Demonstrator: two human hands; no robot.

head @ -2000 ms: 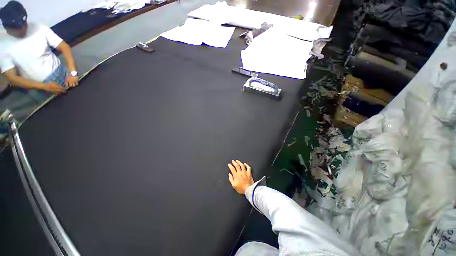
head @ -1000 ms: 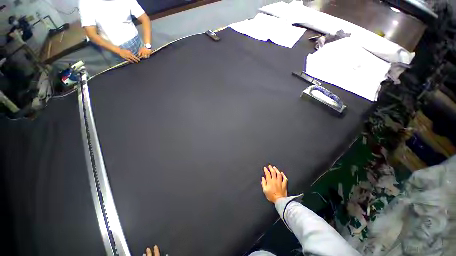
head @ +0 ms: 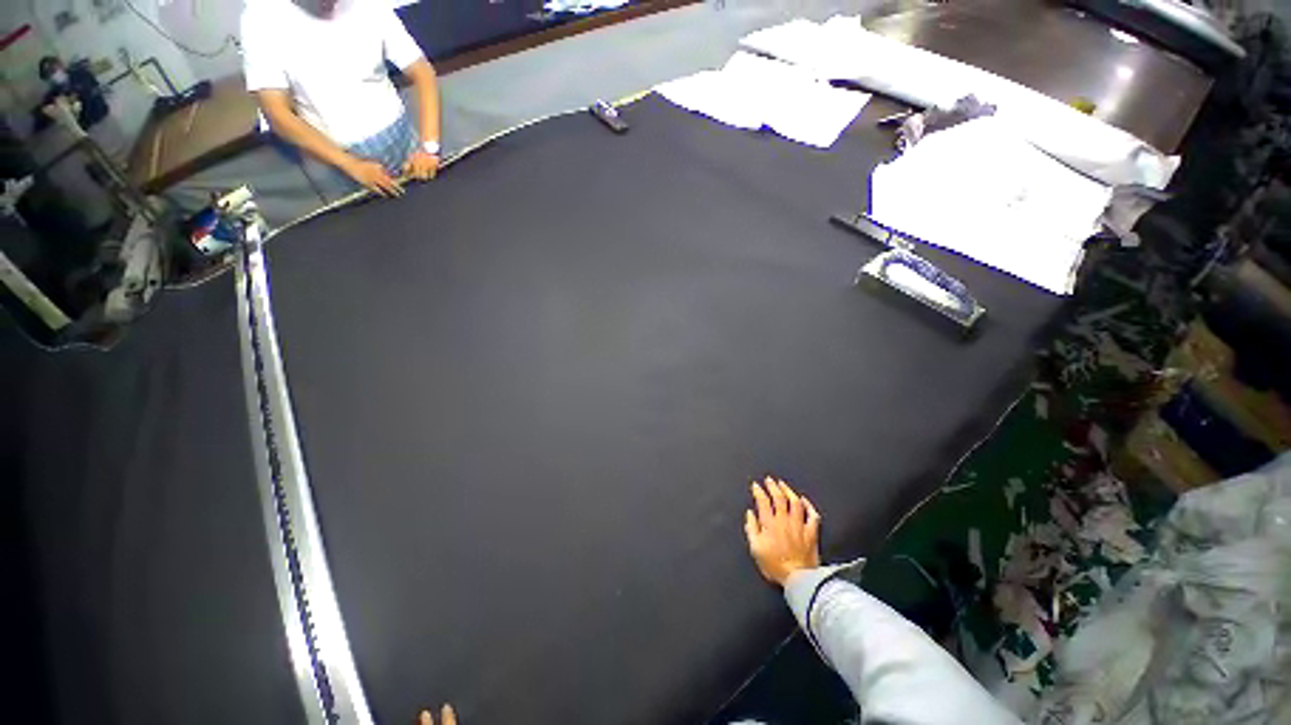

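Dark fabric (head: 566, 368) covers the table in front of me. My right hand (head: 783, 533) lies flat on it near the near right edge, fingers slightly apart, holding nothing. My left hand (head: 439, 715) is cut off by the bottom edge of the view; only two fingertips show on the fabric. The silver cutting rail (head: 290, 496) crosses the fabric on the left. The cutting machine (head: 215, 230), with blue, red and white parts, sits at its far end.
A person (head: 347, 92) stands at the far edge, hands on the fabric border. White paper patterns (head: 984, 198), a handled weight (head: 920, 288), a slim dark bar (head: 867, 230) and a small dark weight (head: 609, 118) lie on the fabric. Scraps litter the floor; white bundles (head: 1203, 595) stand right.
The view has swung left, bringing the whole rail, the cutting machine and my left fingertips into the picture. My right hand stays flat on the fabric. Fewer left fingers show than one second ago.
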